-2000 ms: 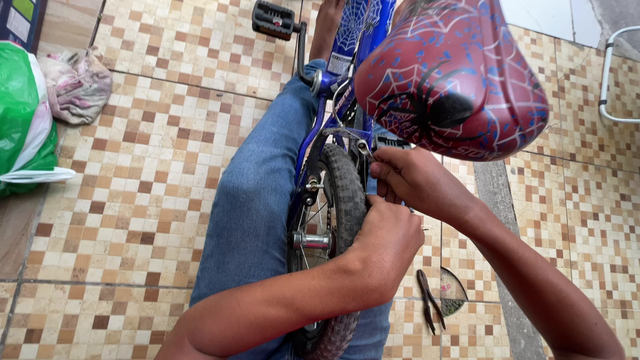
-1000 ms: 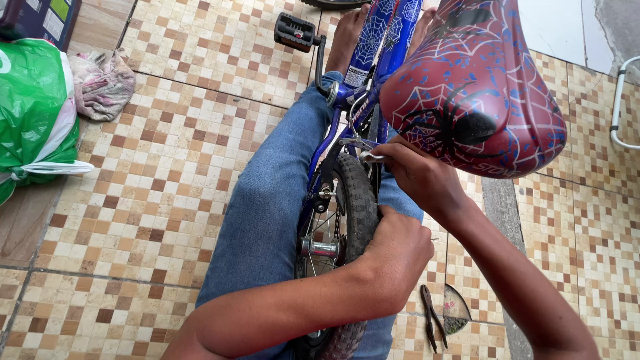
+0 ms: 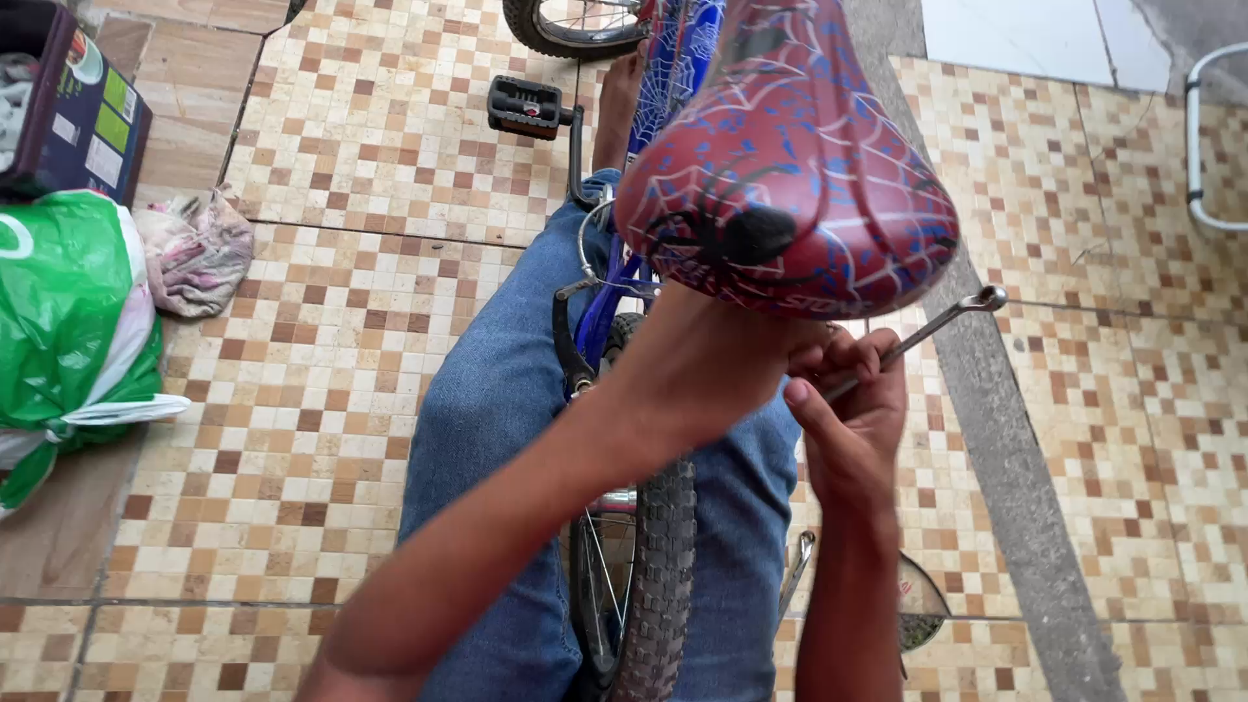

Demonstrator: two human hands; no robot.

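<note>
A blue bicycle frame (image 3: pixel 673 88) stands between my jeans-clad legs, its rear tyre (image 3: pixel 666 575) toward me. Above it is the red bicycle saddle (image 3: pixel 790 185) with web and spider drawings. My left hand (image 3: pixel 731 361) reaches across to just under the saddle's rear edge; its fingers are partly hidden, so I cannot tell what they hold. In my right hand (image 3: pixel 858 409) is a metal wrench (image 3: pixel 926 336), gripped by the shaft, its ring end pointing up and right. A brake arm (image 3: pixel 563 336) with a bent cable guide shows left of the frame.
Another wrench (image 3: pixel 798 570) lies on the tiles beside my right forearm, near a round dish (image 3: pixel 918 603). At the left are a green plastic bag (image 3: pixel 68 322), a rag (image 3: pixel 195 253) and a box (image 3: pixel 97 117). A pedal (image 3: pixel 525 105) sticks out left; a white metal tube frame (image 3: pixel 1194 146) stands at right.
My left hand has moved from beside the rear wheel up to below the saddle. My right hand has moved right, away from the brake area, and a wrench now shows in it.
</note>
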